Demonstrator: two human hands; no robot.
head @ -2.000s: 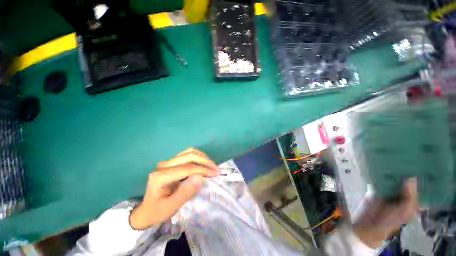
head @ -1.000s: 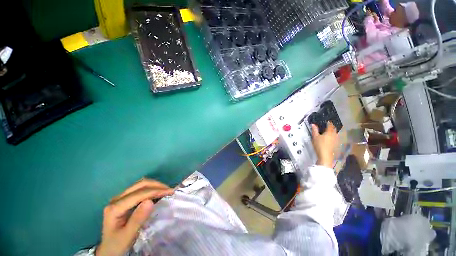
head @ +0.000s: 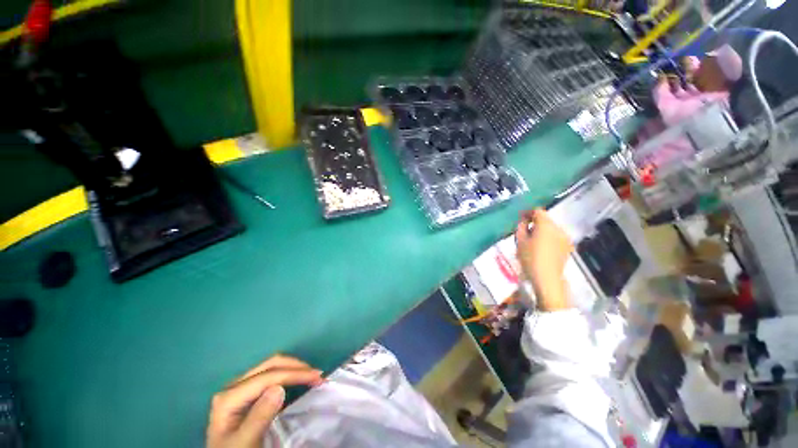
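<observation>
My right hand [head: 544,254] is over the white-grey bench machine [head: 593,206], left of the black fixture [head: 610,256] on its top and not touching it. Its fingers are bent together near the machine's rear left edge; whether they hold anything small is unclear. My left hand [head: 258,401] is low at the front edge of the green mat [head: 289,297], loosely curled, thumb apart from the fingers, with nothing seen in it. It is partly cut off by the bottom edge.
The black toggle press [head: 166,227] stands left, with a thin tool [head: 249,188] beside it. Two black rounds [head: 58,269] lie further left. The parts box [head: 346,166], a filled blister tray [head: 451,153] and stacked trays [head: 534,70] are behind. A person in pink [head: 700,87] is at back right.
My right hand held a pale green plate, then was at the black fixture; now it is left of the fixture and the green plate is out of sight. The view has shifted; my left hand stays curled.
</observation>
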